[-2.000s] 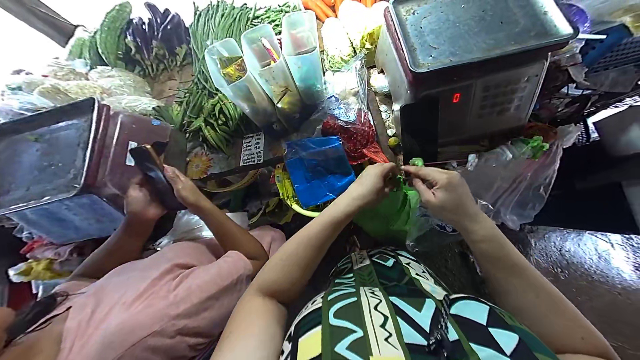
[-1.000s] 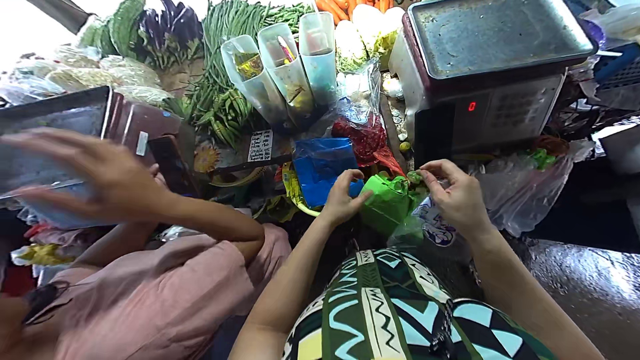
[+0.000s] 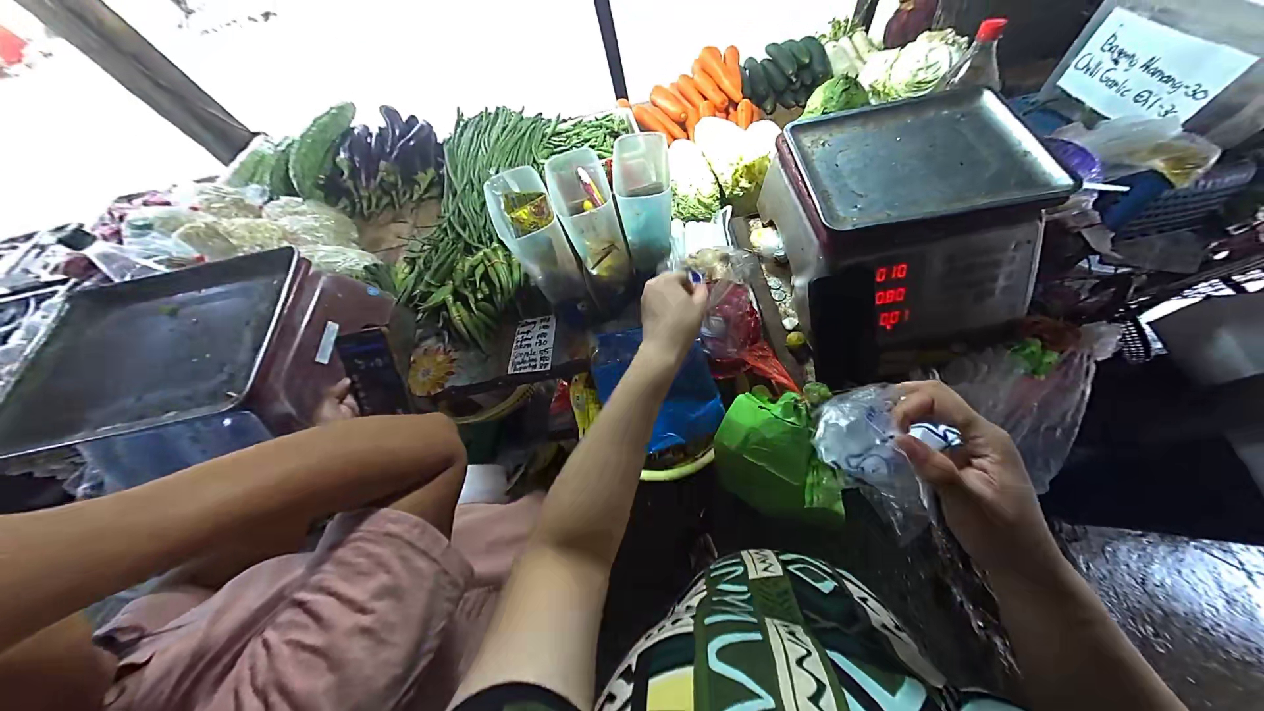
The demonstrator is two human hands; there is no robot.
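Observation:
My left hand (image 3: 675, 314) reaches forward over the stall, fingers closed at a crumpled clear plastic bag (image 3: 726, 286) beside a red net bag (image 3: 755, 363); whether it grips the plastic is unclear. My right hand (image 3: 963, 459) is raised at the right, its thumb and fingertips pinching a clear plastic bag with blue print (image 3: 869, 434). Between the hands and lower down sits a green plastic bag (image 3: 775, 449), its top bunched. A blue plastic sheet or bag (image 3: 681, 395) lies left of it, partly behind my left forearm.
A digital scale (image 3: 918, 257) with a metal tray stands at the right, another scale (image 3: 148, 346) at the left. Clear plastic holders (image 3: 592, 227), long beans (image 3: 484, 178), carrots (image 3: 706, 84) and cabbages (image 3: 741, 148) lie ahead. A person's arm (image 3: 237, 494) is close on my left.
My left hand has moved forward from beside the green bag. My right hand has moved away from that bag's top. The scale display shows more digits. The person's raised hand at left has come down.

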